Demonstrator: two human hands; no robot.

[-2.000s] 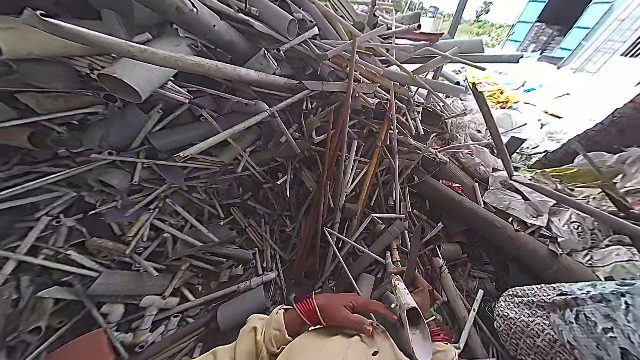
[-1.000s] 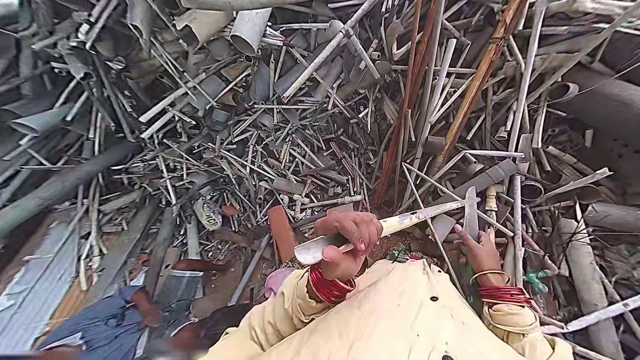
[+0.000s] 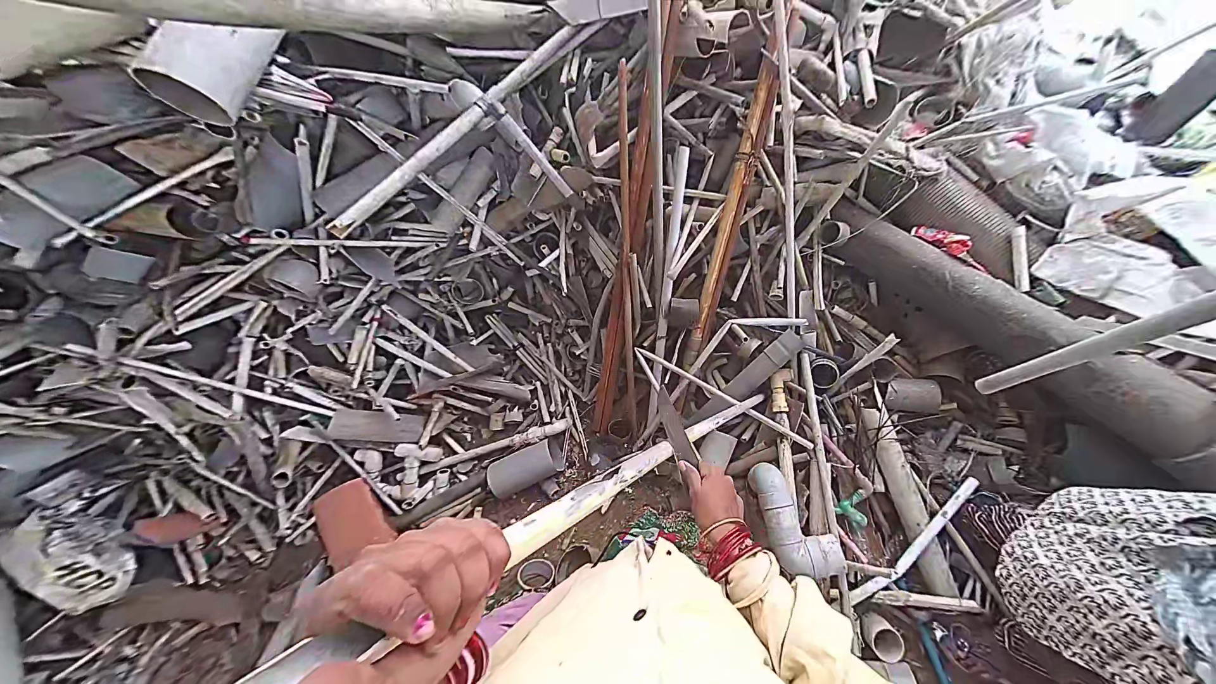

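Note:
My left hand (image 3: 408,579) grips a long whitish plastic pipe (image 3: 608,484) near the bottom of the view; the pipe slants up to the right across my front. Its near end looks wide and split open. Around the handle of a flat-bladed knife (image 3: 675,426) my right hand (image 3: 714,499) is closed, with the blade pointing up and lying at the far part of the pipe. Whether blade and pipe touch, I cannot tell. Red bangles circle both wrists. Just right of my right hand lies a grey elbow pipe fitting (image 3: 788,522).
A large heap of cut plastic pipes (image 3: 380,361) fills the left and middle. One thick grey pipe (image 3: 997,313) crosses the right side, near white plastic sheets (image 3: 1111,247). A patterned sack (image 3: 1092,579) is at the lower right, a reddish-brown block (image 3: 351,518) beside my left hand.
The view has swung back to the right since one second ago. My left hand, a second ago by the pipe's scooped end with fingers raised, is now closed around the pipe.

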